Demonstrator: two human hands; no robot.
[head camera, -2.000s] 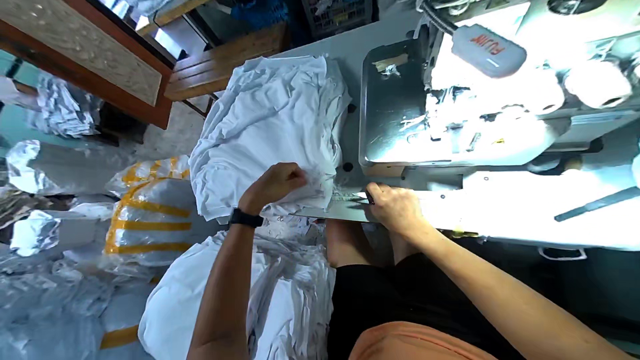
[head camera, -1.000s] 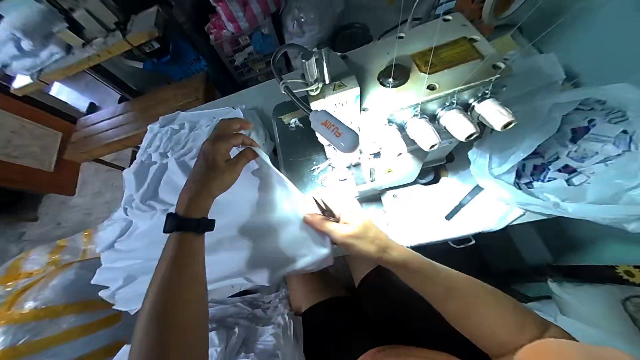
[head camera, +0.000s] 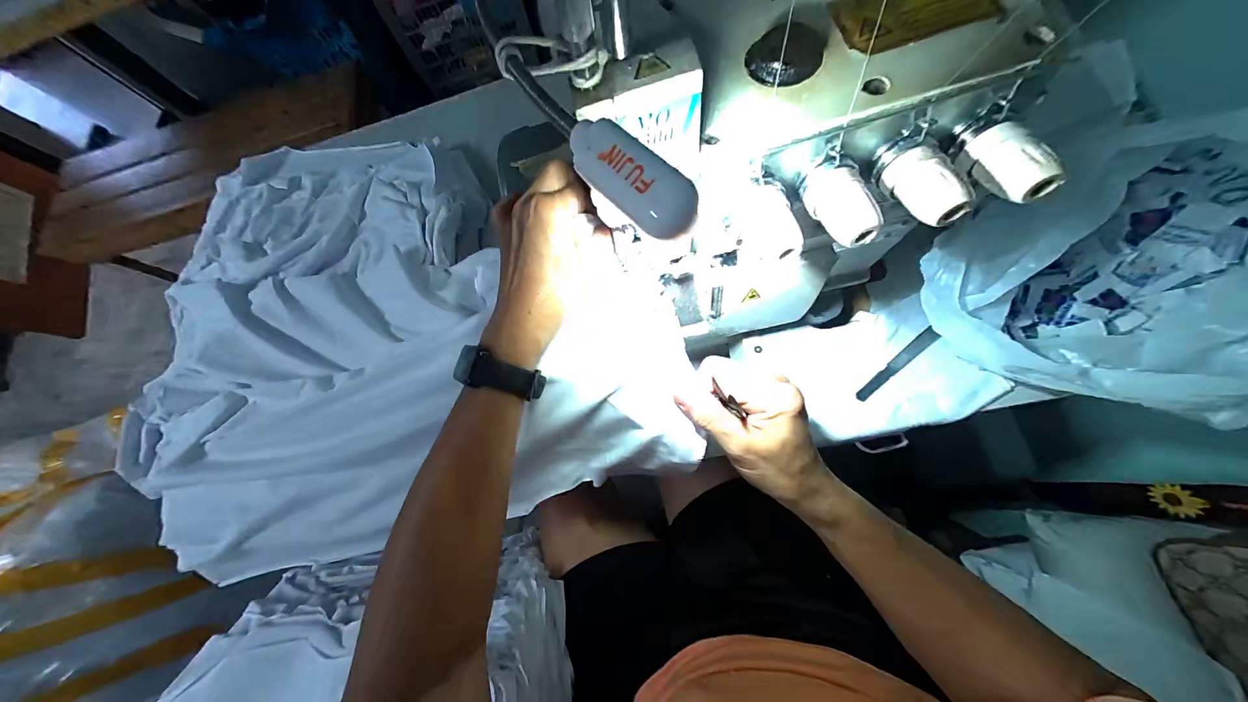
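Observation:
My left hand (head camera: 546, 253) is on a piece of white fabric (head camera: 614, 380) beside the head of an overlock sewing machine (head camera: 770, 263), its fingertips partly hidden behind the lamp (head camera: 636, 178). The fabric lies under bright light at the machine's front. My right hand (head camera: 760, 419) is just right of the fabric's edge, with small dark thread snips (head camera: 728, 400) held in its curled fingers. A pile of white garments (head camera: 292, 361) spreads to the left of my left forearm. Glare hides the needle area.
A plastic bag of printed labels (head camera: 1121, 283) lies right of the machine. White tension knobs (head camera: 926, 180) stick out at its front. A wooden bench (head camera: 205, 156) stands at the upper left, taped plastic sacks (head camera: 88, 585) at the lower left. More white garments (head camera: 283, 634) are below the table.
My left hand has moved from raised fabric to beside the machine head, and the fabric is now at the machine's front. The snips stay in my right hand. The view has shifted towards the machine.

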